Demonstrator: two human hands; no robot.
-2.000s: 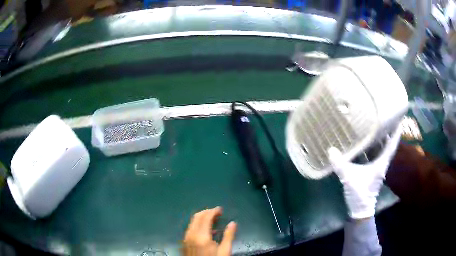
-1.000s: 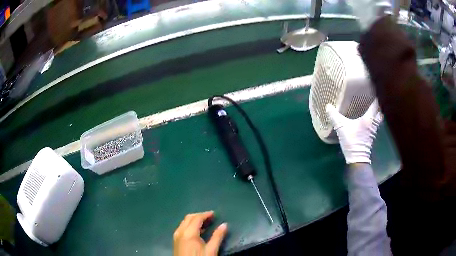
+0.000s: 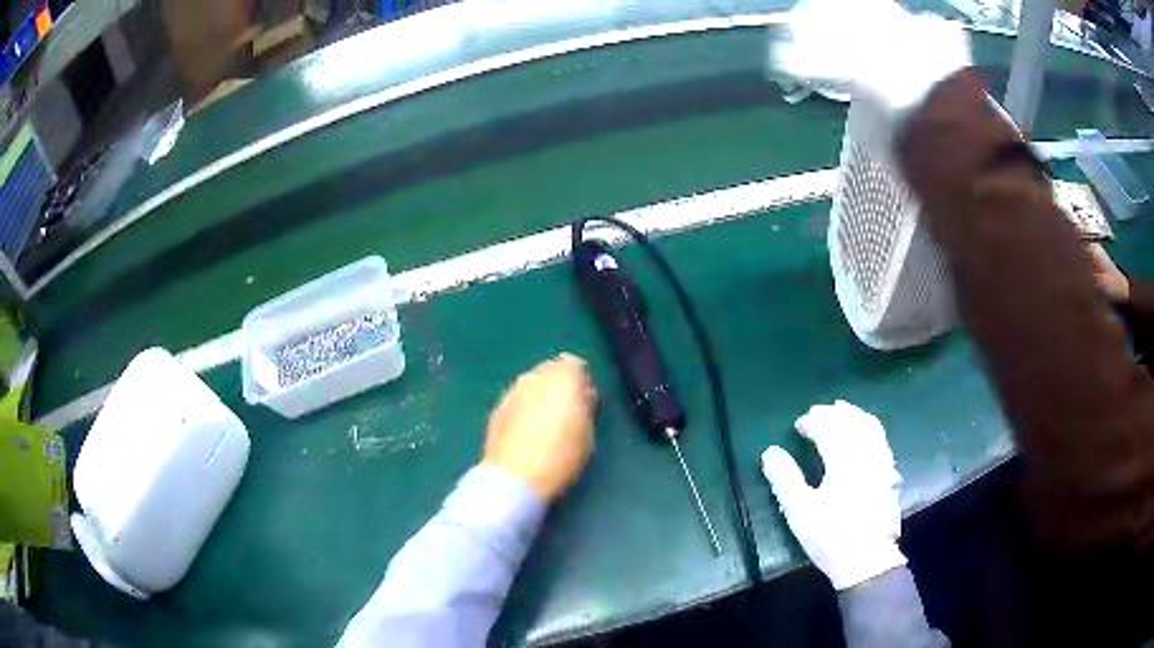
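Note:
A white housing with a slotted grille (image 3: pixel 886 247) stands upright at the right, partly hidden by another person's arm. My right hand (image 3: pixel 842 494), in a white glove, is in front of it, apart from it, empty with fingers apart. My bare left hand (image 3: pixel 544 424) is over the bench just left of the black electric screwdriver (image 3: pixel 629 342); it is blurred and its fingers look curled, so whether it holds anything is unclear. The screwdriver lies with its thin bit towards me. A clear bin (image 3: pixel 327 351) of tiny screws is further left. Another white housing (image 3: pixel 161 468) stands at the far left.
Another person's brown sleeve (image 3: pixel 1012 279) reaches across the right side, with a blurred white-gloved hand at the top. The black cord (image 3: pixel 709 367) loops right of the screwdriver. A green conveyor (image 3: pixel 506 165) with pale rails runs behind. Yellow-green packaging (image 3: pixel 32 481) is at the left edge.
My right hand has let go of the slotted housing and come back towards me. My left hand has moved forward towards the screwdriver. The other person's arm has reached further across the housing.

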